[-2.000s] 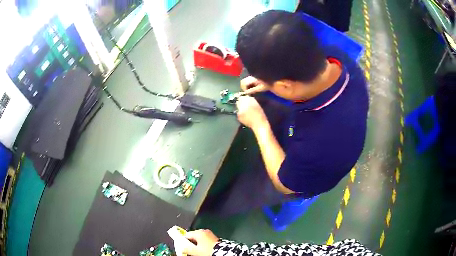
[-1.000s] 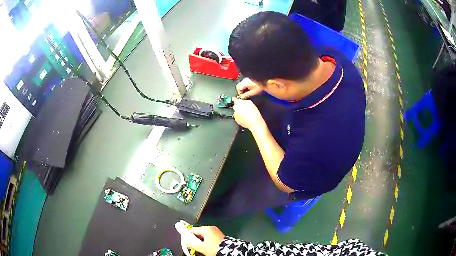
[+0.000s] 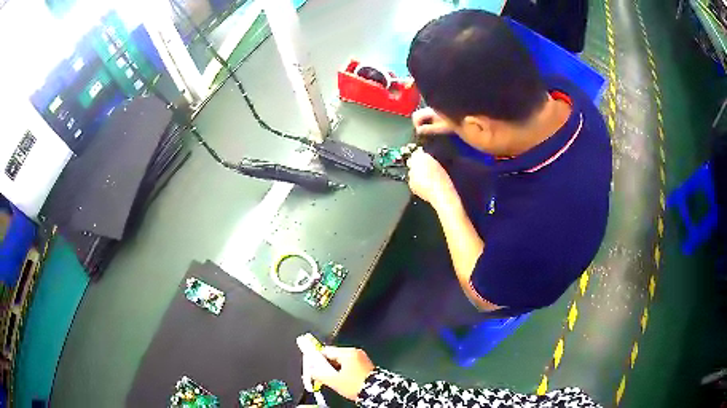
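Observation:
My right hand [image 3: 343,372], in a black-and-white patterned sleeve, is at the bottom edge. It grips a white tape roll [image 3: 309,349] with a yellow inner core, seen nearly edge-on; its lower part is cut off by the frame. My left hand is not in view. Green circuit boards lie on the black sheet [image 3: 231,343]: one at its far side [image 3: 205,296] and others near the bottom edge [image 3: 265,394]. Another white ring [image 3: 276,271] lies on the bench against a further green board [image 3: 326,285].
A seated coworker [image 3: 542,199] holds a board at the bench edge. Near them are a red tape dispenser [image 3: 378,88], a black box on a cord [image 3: 344,156] and a slim black corded stick [image 3: 287,174]. Black sheets [image 3: 111,167] are stacked at far left.
The view has shifted, so the bench things appear further right. My right hand still holds the roll, now tilted differently. The coworker's hands have moved apart around their board.

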